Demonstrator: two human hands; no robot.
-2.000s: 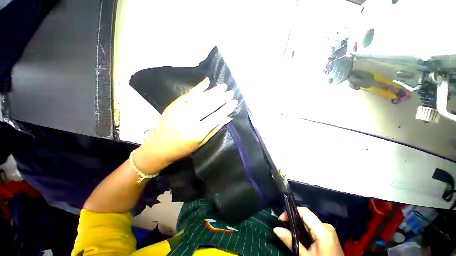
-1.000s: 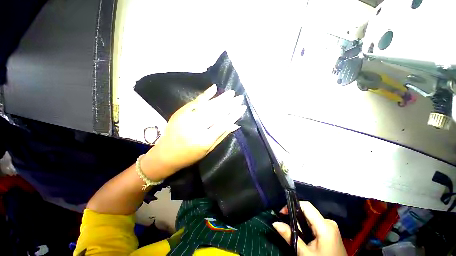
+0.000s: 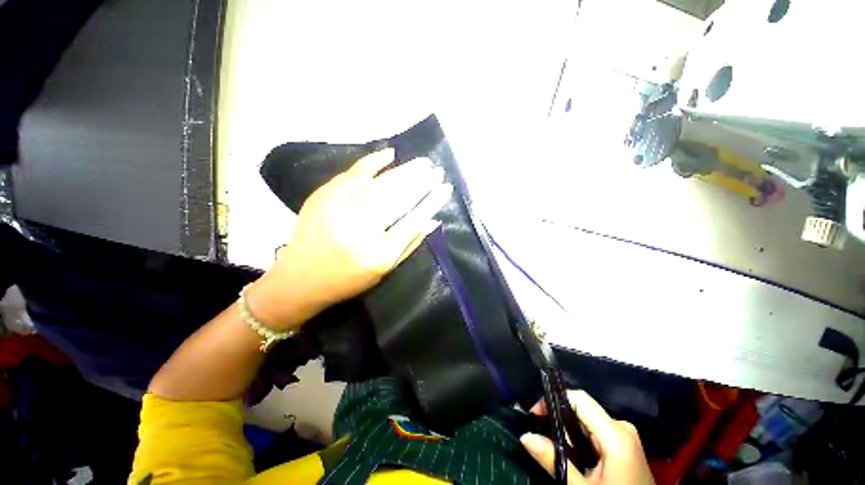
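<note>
A dark curved panel (image 3: 408, 322) lies on the white table and hangs over its front edge toward my lap. A narrow purple strip (image 3: 467, 308) runs along it. My left hand (image 3: 356, 227) lies flat on the upper part of the panel, fingers extended, pressing it down. My right hand (image 3: 602, 440) holds the black shears (image 3: 553, 398) by the handles at the lower right. The blades lie along the panel's right edge; their tips are hard to make out. A thin purple sliver (image 3: 522, 268) sticks out to the right of that edge.
The white sewing machine head (image 3: 787, 66) stands at upper right, with yellow-handled snips (image 3: 726, 173) beside it and a ribbed pale knob (image 3: 819, 230) below. A grey board (image 3: 104, 133) is at left. Dark cloth (image 3: 104, 313) hangs below the table edge. Red items (image 3: 697, 445) are at lower right.
The thin sliver now stands out longer from the panel's right edge. The panel's top has shifted slightly down and right. My left hand remains on the panel, and my right hand still holds the shears.
</note>
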